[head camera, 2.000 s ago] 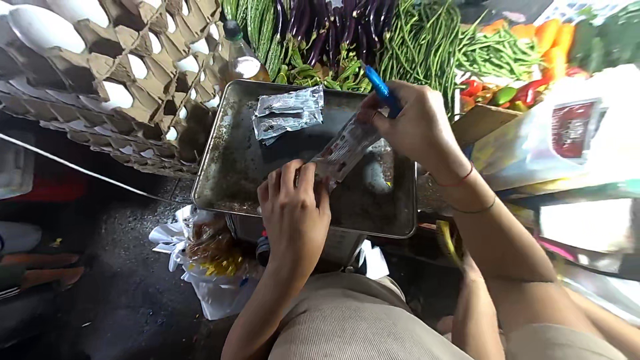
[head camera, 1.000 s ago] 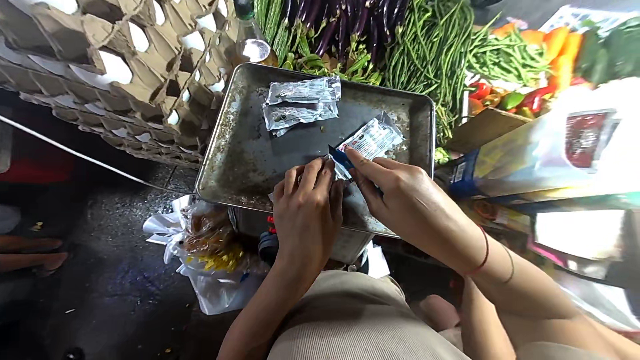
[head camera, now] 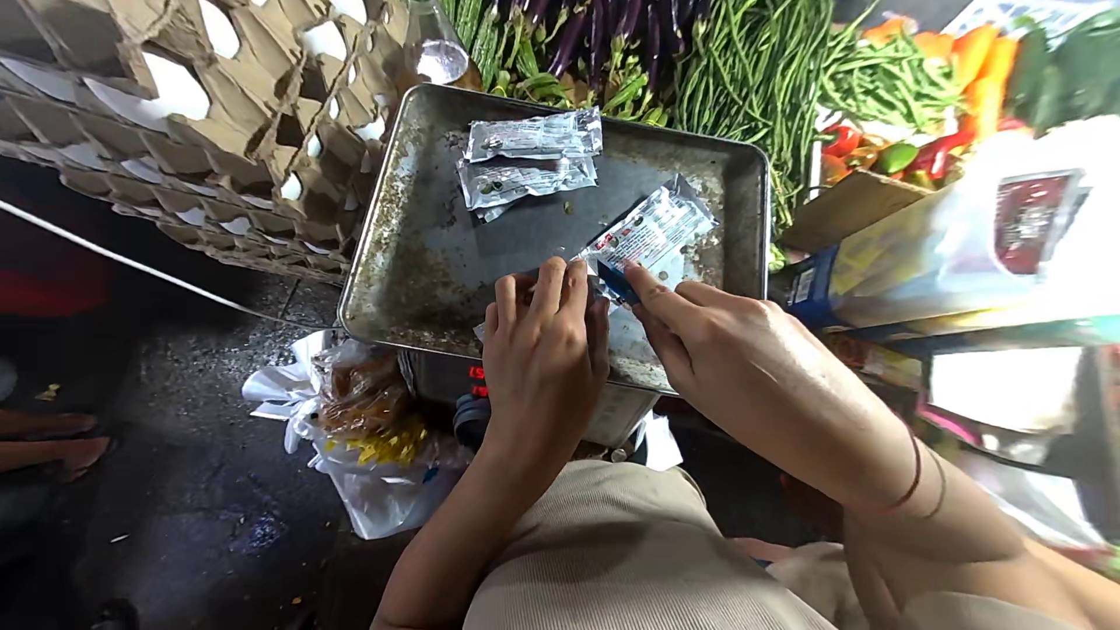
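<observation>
A worn metal tray (head camera: 420, 289) lies below both hands. My right hand (head camera: 744, 359) is closed around a blue-handled tool (head camera: 618, 282), its kind hard to tell, whose tip touches a printed plastic packet (head camera: 656, 229) on the tray's right side. My left hand (head camera: 547, 350) presses down at the near end of that packet, fingertips beside the tool; its palm hides what lies under it. Several more silvery packets (head camera: 534, 157) are stacked near the tray's far edge, apart from the hands.
Stacked cardboard egg trays (head camera: 262, 114) rise at the left, beside a bottle (head camera: 437, 57). Eggplants (head camera: 604, 35), long beans (head camera: 752, 79) and a box of peppers (head camera: 901, 157) border the tray's far side. A plastic bag (head camera: 376, 490) sits below left. Another person's foot (head camera: 83, 455) shows at far left.
Two seconds ago the right hand held the blue tool raised, with the packet lifted between both hands. The packet now rests on the tray and the tool is down at its near end.
</observation>
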